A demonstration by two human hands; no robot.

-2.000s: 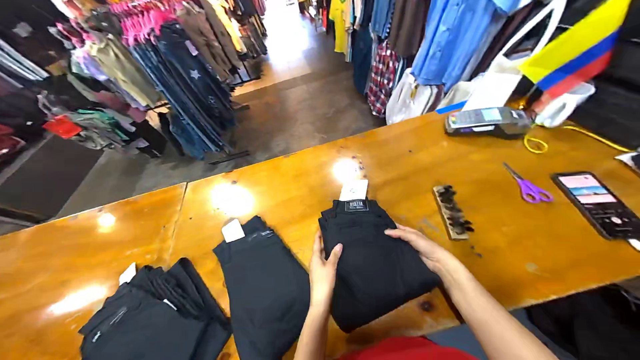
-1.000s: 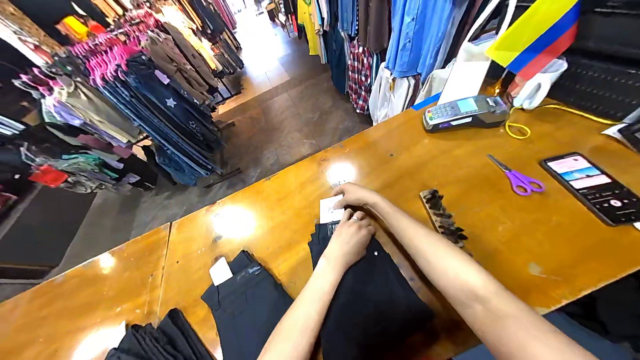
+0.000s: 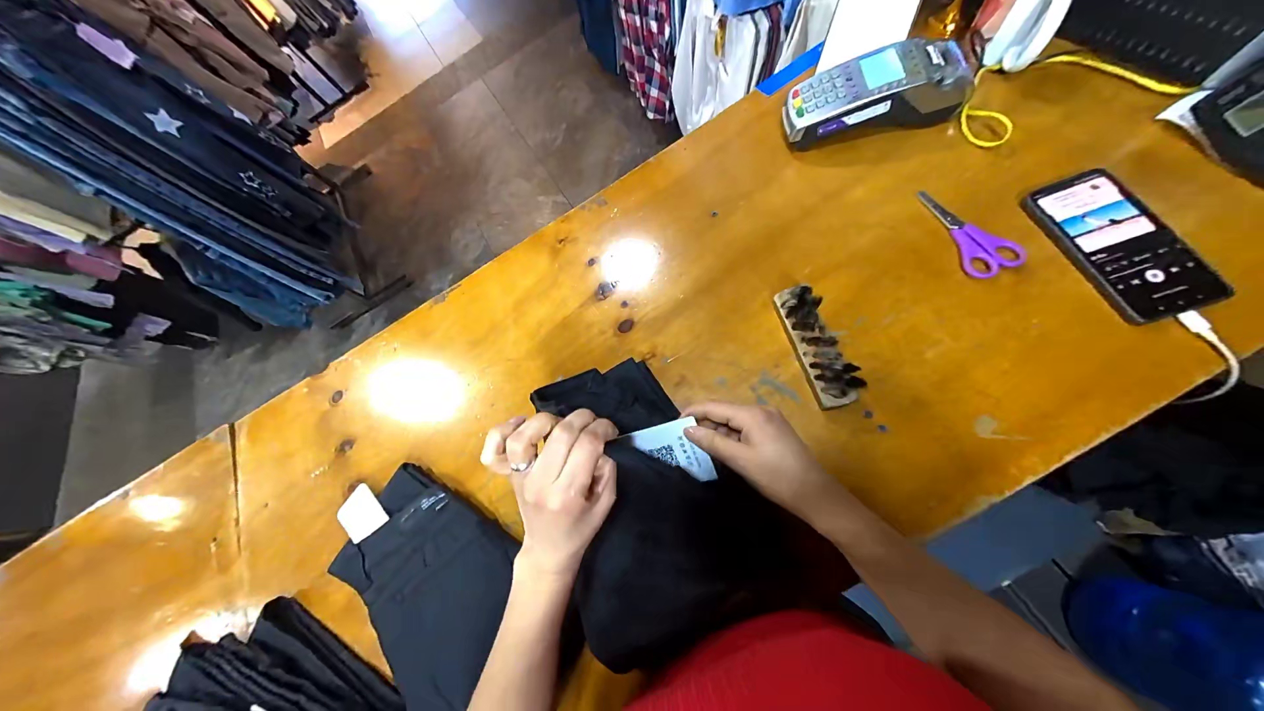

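Black folded trousers [image 3: 681,553] lie at the counter's near edge, against the red top I wear. My left hand [image 3: 568,469], with a ring on one finger, has its curled fingers on the fabric at the waist end. Between thumb and fingers my right hand [image 3: 736,439] pinches the edge of a white paper tag [image 3: 676,447] bearing print and a square code. To the left rests a second folded black pair [image 3: 434,583] with a white tag [image 3: 362,513]. More folded black garments [image 3: 276,662] sit at the lower left.
On the wooden counter [image 3: 513,326] are a strip with dark bristle-like tufts [image 3: 820,348], purple-handled scissors [image 3: 973,237], a smartphone [image 3: 1126,245] on a white cable and a card terminal [image 3: 874,89] by a yellow cord. Racks of jeans [image 3: 168,168] stand beyond the counter.
My hands were close together at the tag a second ago; now they are apart, the right one on the tag's right edge. The trousers' waist end looks bunched. The view has shifted closer.
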